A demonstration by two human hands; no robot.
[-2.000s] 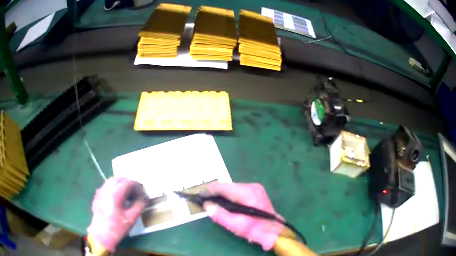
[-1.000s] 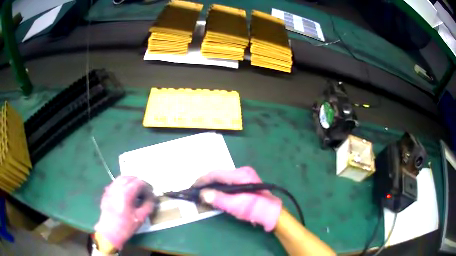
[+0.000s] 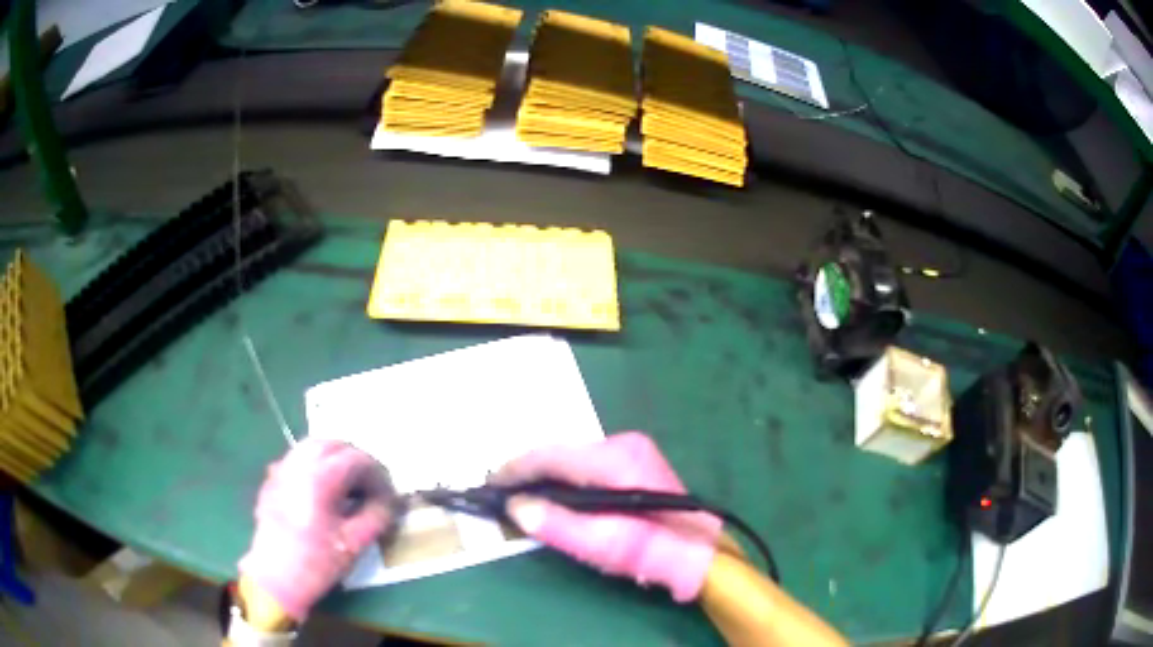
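Note:
A white cover plate with grey-brown windows low down lies on the green mat. My right hand, in a pink glove, holds a black soldering iron, its tip pointing left over the plate's lower part. My left hand, also pink-gloved, is closed around a small dark round piece at the plate's lower left. A thin strand of solder wire runs up from this hand. The iron's tip is close to my left fingers; whether they touch is hidden by blur.
A yellow panel lies behind the plate. Yellow stacks stand farther back. A black rack and upright yellow panels are left. A fan, a cream box and a soldering station are right.
My left hand has stayed by the plate's lower left. My right hand and the iron now lie flatter than two seconds ago. The whole view has shifted, moving the bench things slightly right.

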